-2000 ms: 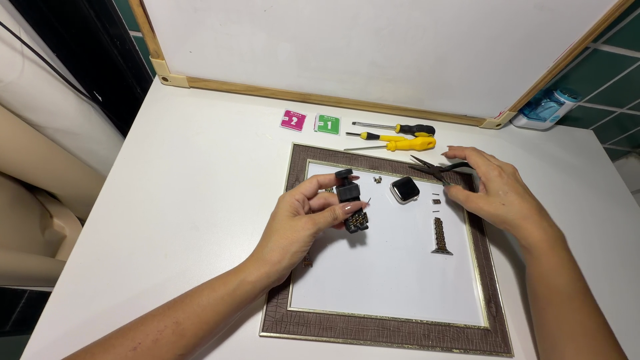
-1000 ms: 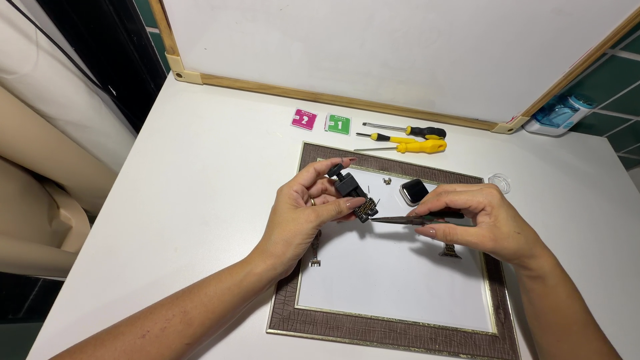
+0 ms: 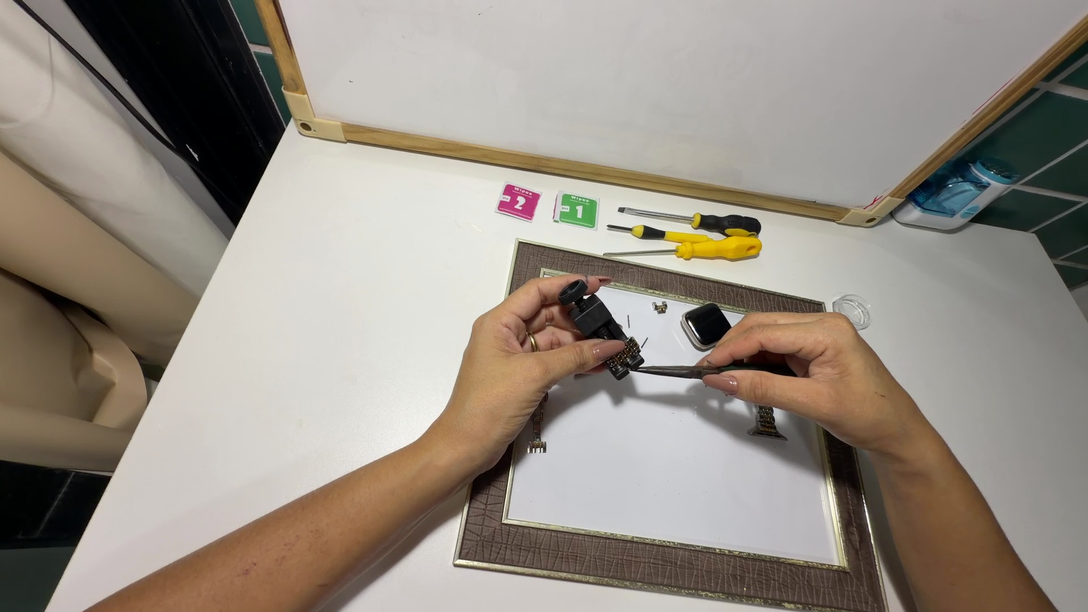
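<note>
My left hand (image 3: pixel 531 357) holds a black watch-link remover (image 3: pixel 592 317) above a framed white board, with a piece of metal watch band (image 3: pixel 625 353) in its lower end and a thin pin sticking out. From the right, my right hand (image 3: pixel 799 374) grips dark pliers (image 3: pixel 680 371), whose tip meets the lower end of the tool; whether the jaws hold anything cannot be told. A smartwatch case (image 3: pixel 705 325) lies beside my right fingers. One band part (image 3: pixel 767 422) lies partly under my right hand, another (image 3: pixel 537 442) below my left. A small link (image 3: pixel 660 307) rests near the board's top.
Behind the brown picture frame (image 3: pixel 663 565) lie three screwdrivers (image 3: pixel 718 247) and two wipe packets, pink (image 3: pixel 518 202) and green (image 3: pixel 577 209). A small clear round container (image 3: pixel 852 311) sits at the frame's right corner. A wood-edged whiteboard (image 3: pixel 510 156) stands at the back, a blue-and-white container (image 3: pixel 956 194) at the right.
My right hand took the pliers from the top right of the frame and brought them left to the link remover. My left hand still holds that tool, now tilted differently.
</note>
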